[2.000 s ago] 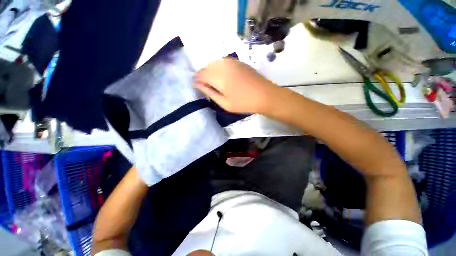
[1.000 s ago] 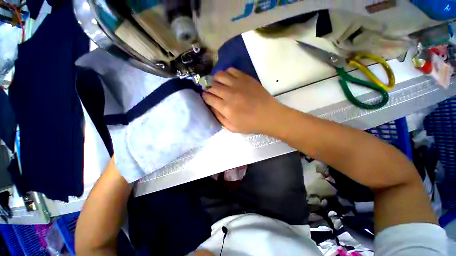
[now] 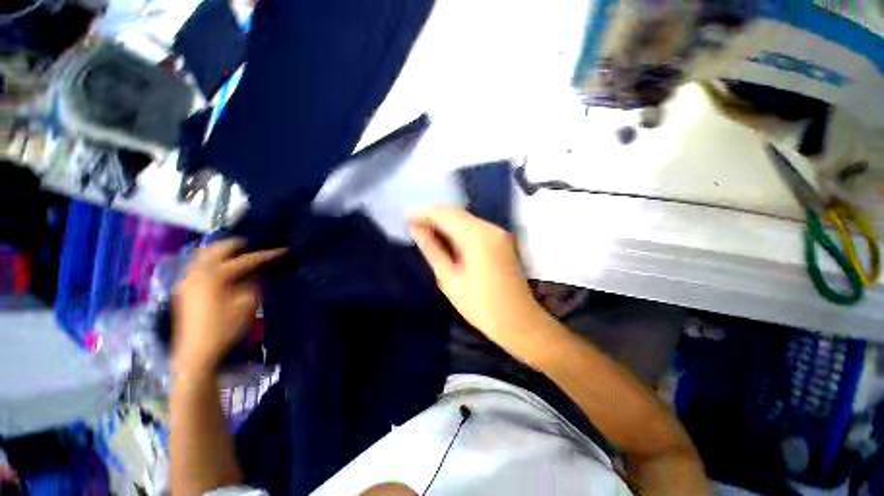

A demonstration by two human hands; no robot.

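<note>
The navy garment panel [image 3: 363,281] lies over the table's front edge and hangs onto the lap, blurred. Part of its pale grey side [image 3: 383,189] shows at the top. A small navy pocket piece [image 3: 488,192] sticks out beside my right hand. My right hand [image 3: 470,262] pinches the cloth at the pale side's right edge. My left hand [image 3: 218,295] is at the panel's left edge, fingers spread and blurred; whether it grips the cloth cannot be told.
The sewing machine [image 3: 775,58] stands at the upper right. Scissors [image 3: 819,218] lie right of it. A long navy piece [image 3: 310,87] lies at the upper left, near the grey device [image 3: 124,97]. Blue baskets [image 3: 82,257] are below the table.
The panel has come away from the needle area toward the lap, and its navy side now covers most of the pale side. My left hand has come out from under the cloth.
</note>
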